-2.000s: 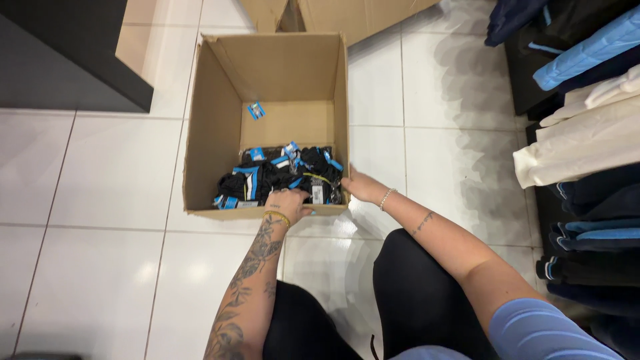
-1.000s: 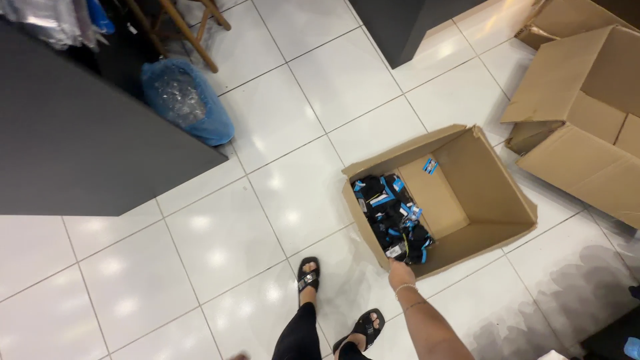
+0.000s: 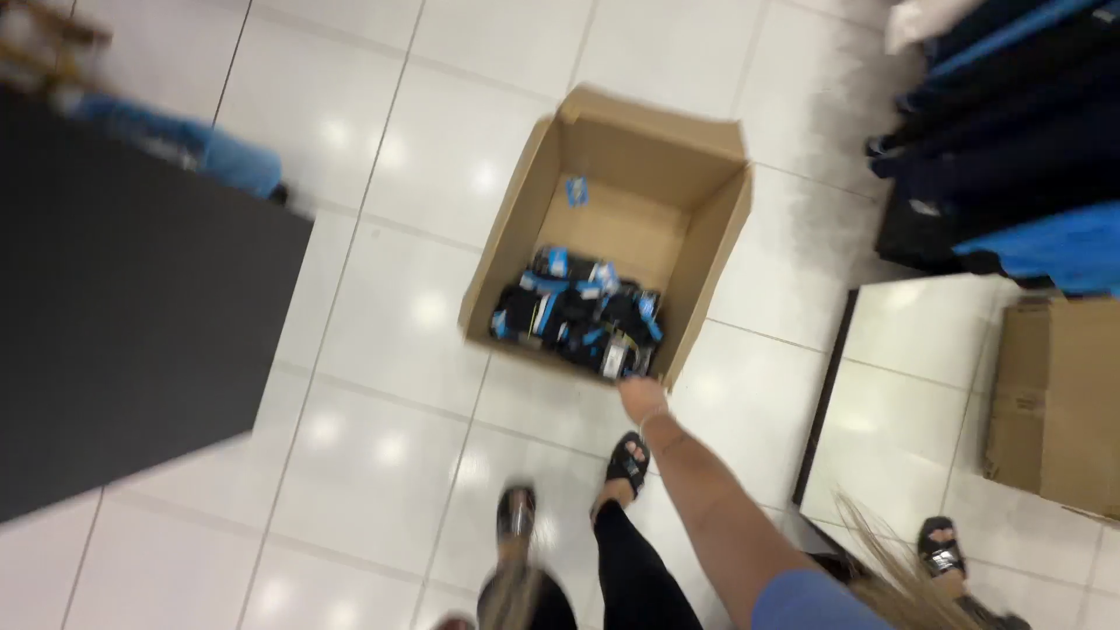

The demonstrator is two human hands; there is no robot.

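Observation:
My right hand [image 3: 643,398] is closed on the near rim of an open cardboard box [image 3: 604,223], by its right corner. Black packaged goods [image 3: 582,306] with blue and white tags lie heaped against the near wall inside; their exact kind is unclear. A small blue tag [image 3: 577,191] lies apart on the box bottom. Of my left hand [image 3: 455,623], only what looks like a blurred tip shows at the bottom edge, away from the box; whether it holds anything is hidden.
A dark grey furniture panel [image 3: 131,297] is at the left, with a blurred blue plastic bag [image 3: 192,144] behind it. Dark and blue garments [image 3: 1006,131] hang at the right. Below them, a mirror [image 3: 910,394] reflects cardboard and a sandalled foot. My sandalled feet [image 3: 626,464] are near the box.
Two seconds ago both hands were at the box; my left hand has since left it. My right hand remains at the rim. The view has turned and shifted strongly.

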